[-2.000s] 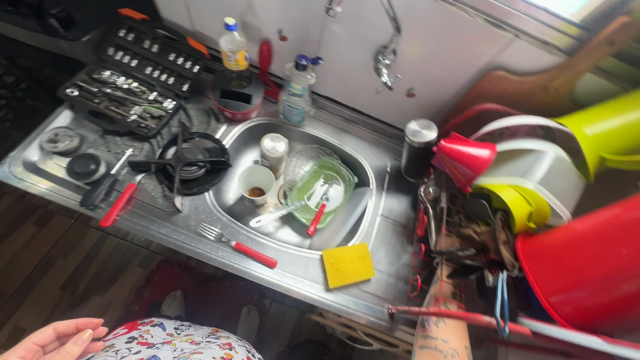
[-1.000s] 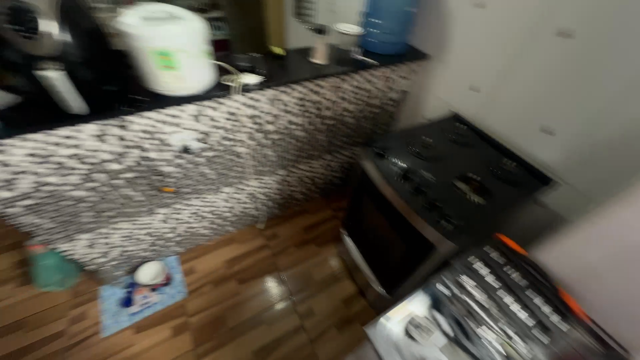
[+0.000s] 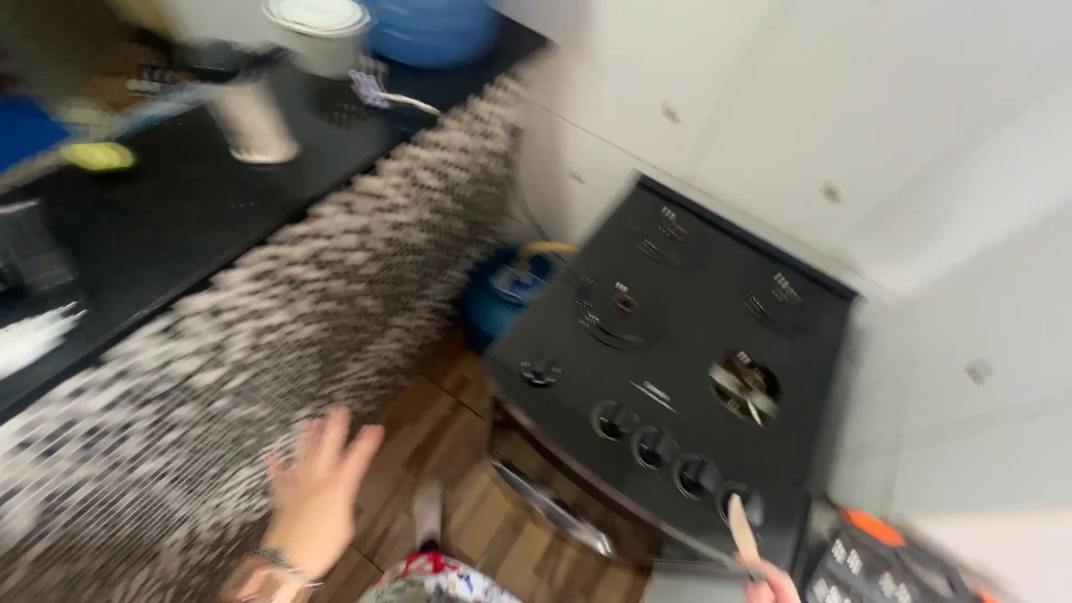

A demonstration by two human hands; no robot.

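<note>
My left hand (image 3: pixel 322 494) is raised over the floor beside the patterned counter front, fingers spread and holding nothing; a bracelet circles its wrist. At the bottom edge, part of my right hand (image 3: pixel 770 582) shows by the front corner of a black gas stove (image 3: pixel 670 318). A narrow pale shape (image 3: pixel 741 528) extends from that hand toward the end control knob (image 3: pixel 739 502); blur hides whether it is a finger or a held thing. Several knobs line the stove's front, and a pale, shiny round patch (image 3: pixel 745 385) shows at one burner.
A dark counter (image 3: pixel 209 209) on the left bears a white-lidded container (image 3: pixel 318 33), a beige cup-like thing (image 3: pixel 255 126) and a purple brush-like thing (image 3: pixel 368 88). A blue gas cylinder (image 3: pixel 502 293) stands behind the stove. The black tool case (image 3: pixel 879 561) lies at lower right.
The view has swung from the sink to the stove. Both hands, out of sight one second ago, are in view. The stove appears nearer.
</note>
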